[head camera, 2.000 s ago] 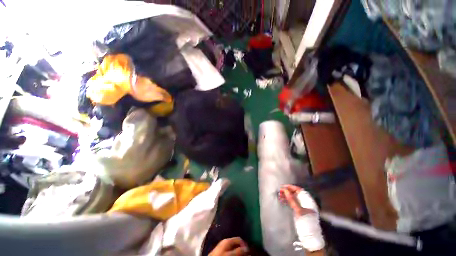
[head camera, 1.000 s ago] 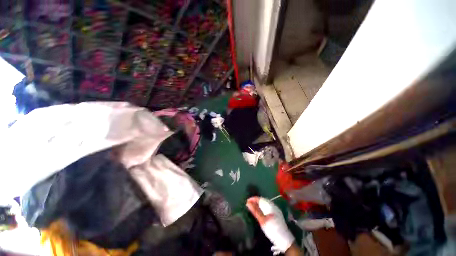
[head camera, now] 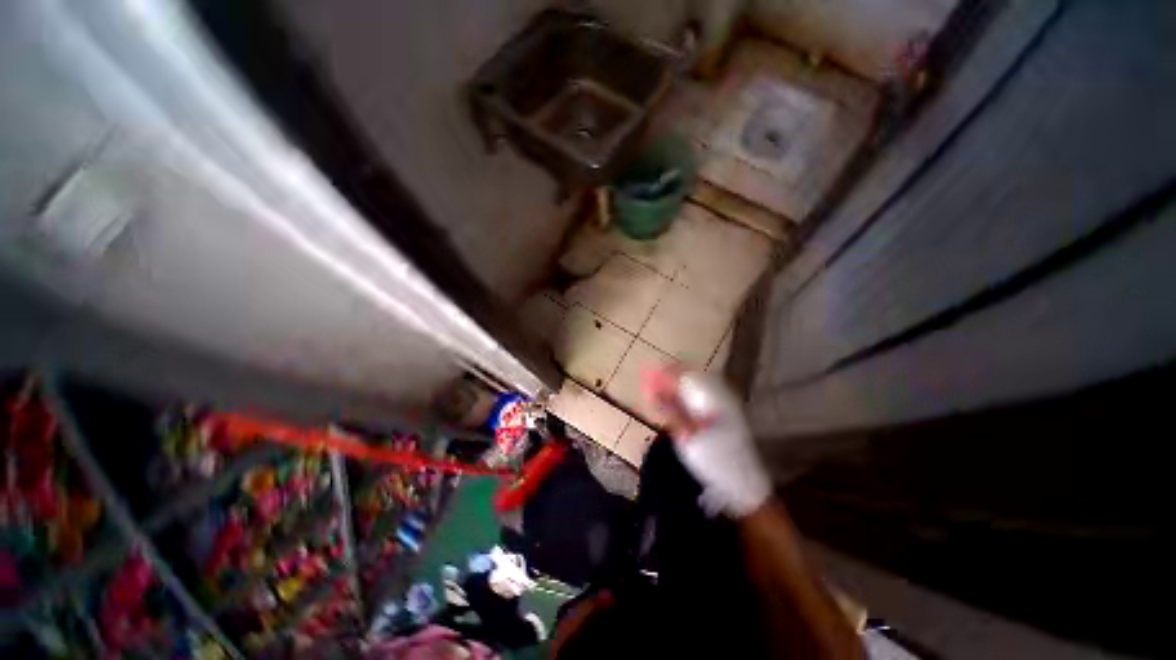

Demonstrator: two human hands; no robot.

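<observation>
My right hand (head camera: 707, 438), wrapped in a white covering over hand and wrist, is over the pale tiled floor (head camera: 645, 290) at the doorway. Its fingertips are blurred; nothing can be made out in them, and whether they are apart is unclear. A small skin-coloured patch at the bottom edge may be part of my left hand, but it is too dark and cut off to tell. Beyond my right hand stand a green bucket (head camera: 651, 200), a steel sink (head camera: 580, 116) against the wall and a white squat toilet (head camera: 774, 129) in the floor.
A pale door frame edge (head camera: 374, 277) runs down the left. A dark-edged pale panel (head camera: 929, 284) stands on the right. At lower left are a rack of colourful small items (head camera: 264, 516), a red-rimmed dark container (head camera: 568, 522) and white scraps (head camera: 497, 574) on green floor.
The view has moved from the cloth-filled aisle to the tiled room's doorway. The sink, bucket and toilet have come into view. My right hand now shows higher, over the tiles.
</observation>
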